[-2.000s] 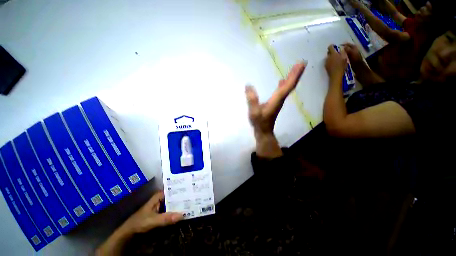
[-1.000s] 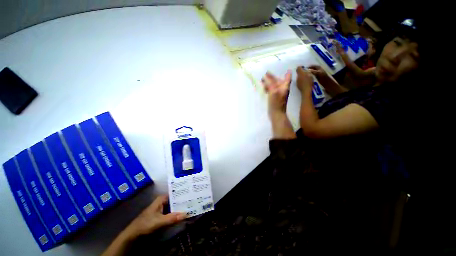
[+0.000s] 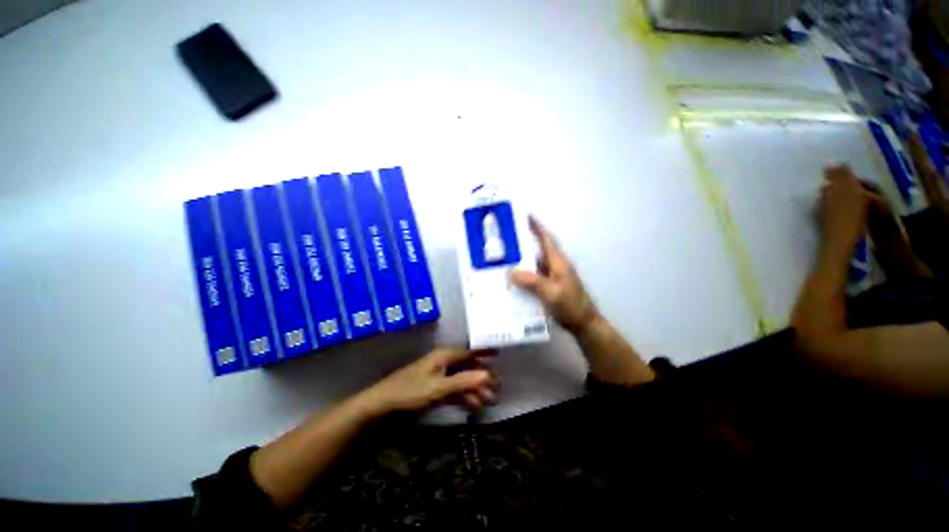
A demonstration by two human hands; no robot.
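A white retail box [image 3: 504, 301] with a blue panel showing a white plug shape stands in front of me, its printed face towards me and its hang tab at the top. My right hand [image 3: 559, 286] grips its right side, thumb on the face. My left hand [image 3: 439, 382] is at its lower left corner, fingers curled near the bottom edge; whether it still grips the box is unclear. A row of boxes [image 3: 315, 265], several blue spines side by side with lettering and QR codes at the near ends, lies to the left.
A black mobile phone [image 3: 227, 71] lies beyond the row. Yellow tape lines [image 3: 720, 223] cross the white table [image 3: 125, 416] at right. Another person's hands and arms [image 3: 848, 239] are at the far right. A pale block [image 3: 723, 15] stands at the back edge.
My right hand has come from the raised position at right to the box's right side. My left hand's fingers have shifted at the lower corner. The view has turned left.
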